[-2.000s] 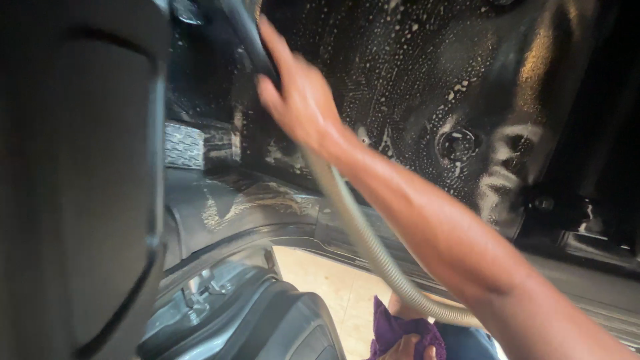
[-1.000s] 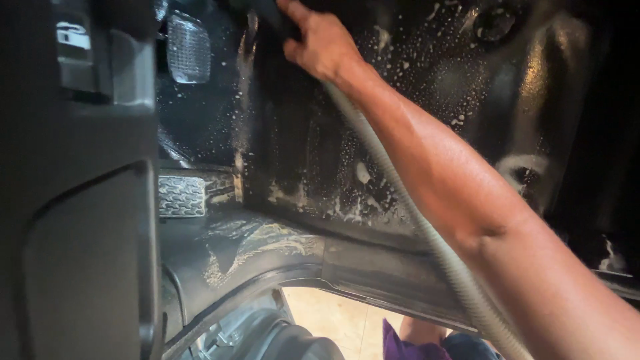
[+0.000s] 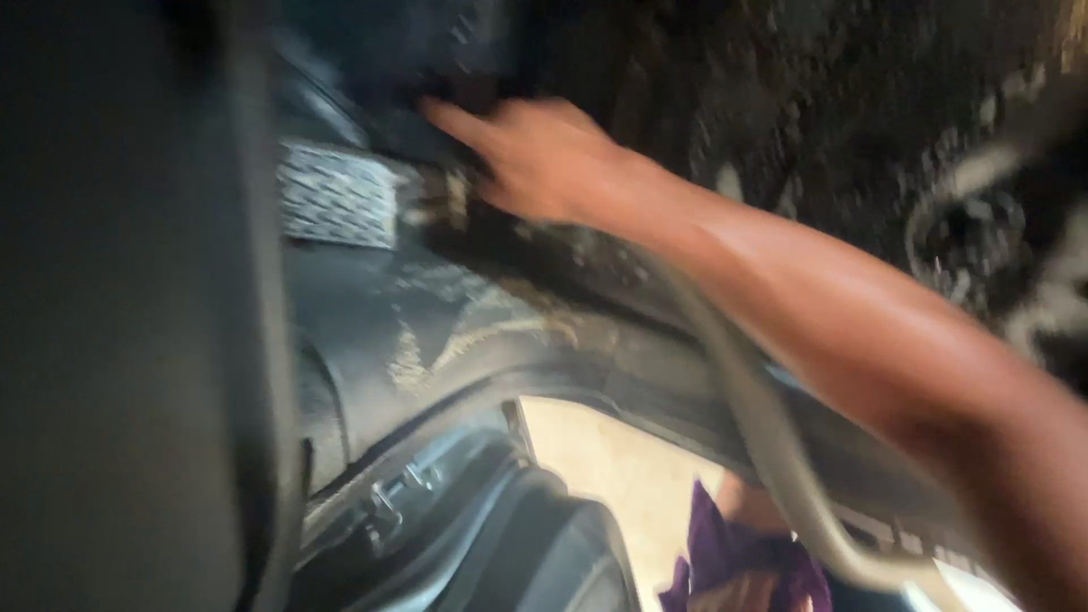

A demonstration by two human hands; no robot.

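My right hand [image 3: 544, 161] reaches in from the right, closed around a dark nozzle [image 3: 476, 85] that is blurred and hard to make out. From beneath the forearm a pale ribbed hose [image 3: 765, 425] curves down to the lower right. The hand is above the wet, foam-streaked black floor [image 3: 629, 263] of a vehicle, just right of a metal-patterned footrest pedal [image 3: 340, 195]. At the bottom edge my left hand [image 3: 735, 593] is partly in view, holding a purple cloth [image 3: 710, 544]; most of its fingers are hidden.
A dark trim panel [image 3: 127, 340] fills the left side. Below, the door sill [image 3: 595, 378] curves past pale dried smears [image 3: 416, 357]. The open door [image 3: 527, 544] with its latch parts is at the bottom, beside light ground [image 3: 595, 459]. A round floor plug [image 3: 965, 238] lies right.
My right hand with the nozzle has moved toward the footrest pedal and the sill side of the floor. The view has shifted, showing more of the door and purple cloth than one second ago.
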